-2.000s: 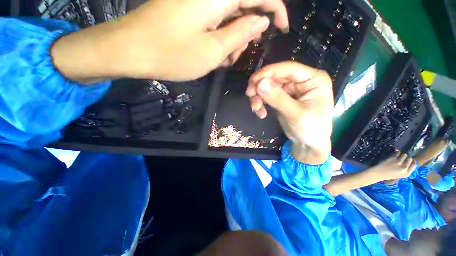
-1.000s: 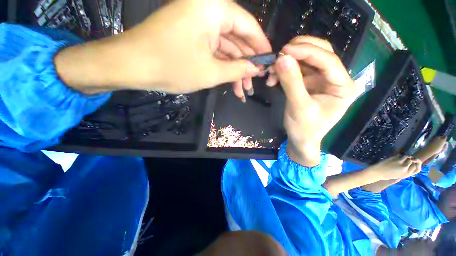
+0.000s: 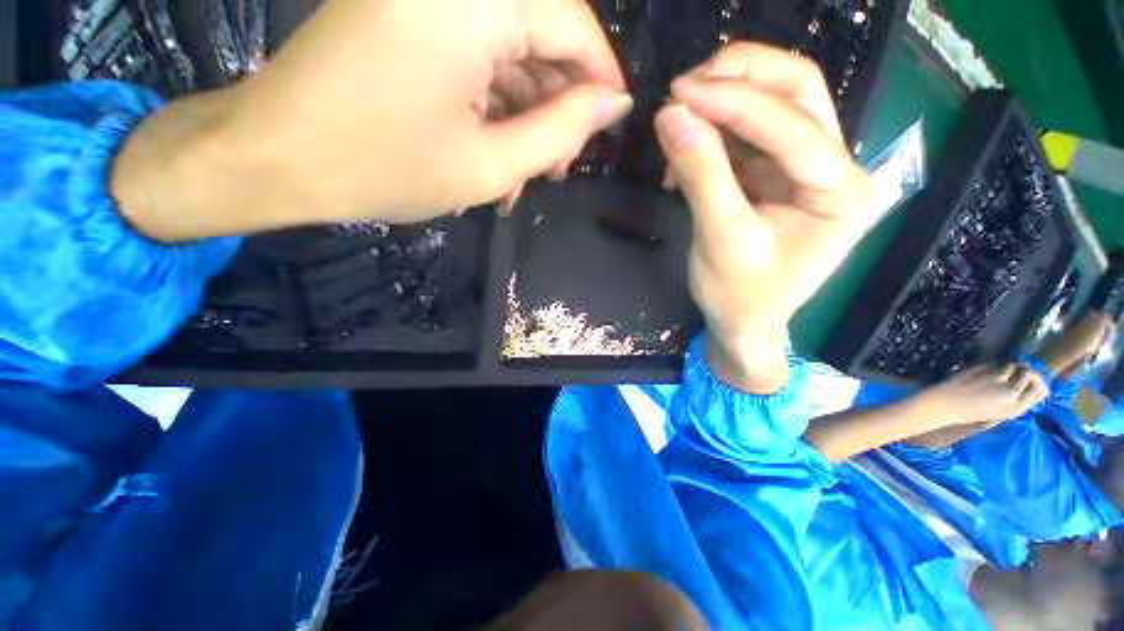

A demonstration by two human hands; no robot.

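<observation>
My left hand [image 3: 407,117] is over the black tray [image 3: 491,296], thumb and fingers curled together. Whether it holds a black housing cannot be told against the dark tray. My right hand [image 3: 777,203] faces it across a small gap, thumb and index fingertip close together; a tiny sliver may be at the tips, too small to tell. The pin pile [image 3: 561,335] lies bright gold-white in the near corner beside the divider. One dark bar [image 3: 629,232] lies flat beyond the pile. Rows with gold dots show beyond my hands, partly hidden.
Jumbled black housings [image 3: 395,277] lie in the left compartment. A clear plastic bag [image 3: 897,166] lies on the green bench [image 3: 823,302] to the right. Farther right are a neighbour's tray [image 3: 974,247] of black parts and a neighbour's hand [image 3: 992,392]. Blue smocks show below the tray.
My hands first came together at a dark bar in my left fingers, then moved slightly apart. The bar no longer shows clearly. The view has shifted a little.
</observation>
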